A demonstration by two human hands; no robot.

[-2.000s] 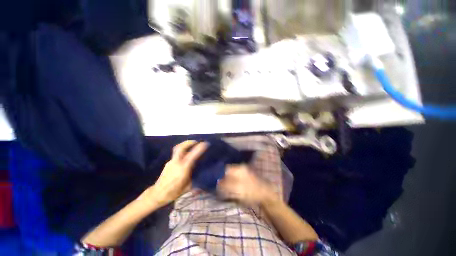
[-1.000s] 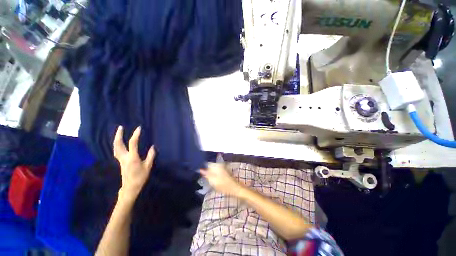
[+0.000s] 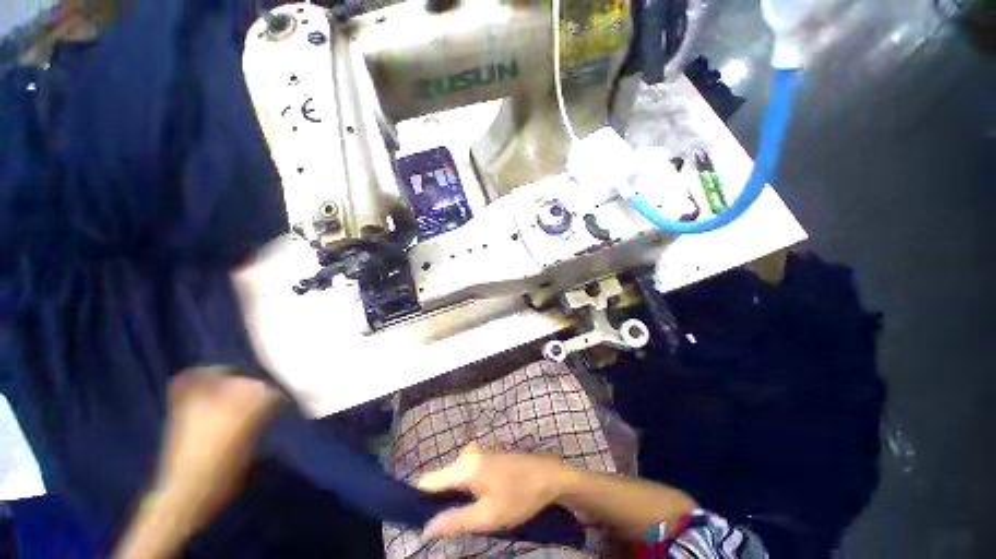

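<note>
A dark navy garment (image 3: 120,251) fills the left side, hanging over the table's left part. A narrow navy band of it (image 3: 344,472) stretches between my hands, below the table's front edge. My left hand (image 3: 213,431), blurred, is closed on the band's upper left end. My right hand (image 3: 491,489) holds the band's right end between thumb and fingers, over the checked apron (image 3: 502,420). The sewing machine's needle area (image 3: 382,278) is dark metal, with no fabric visible under it.
The cream machine arm (image 3: 459,76) and bed (image 3: 481,257) stand beyond my hands. A metal linkage (image 3: 597,328) juts below the bed. A lit phone (image 3: 434,191) lies behind the needle area. A blue hose (image 3: 770,137), green snips (image 3: 712,188) and a navy heap (image 3: 754,404) are at right.
The view has swung, so the machine appears further left and tilted. My left hand, spread open before, is now closed on the fabric. My right hand is lower, with a band stretched between both hands.
</note>
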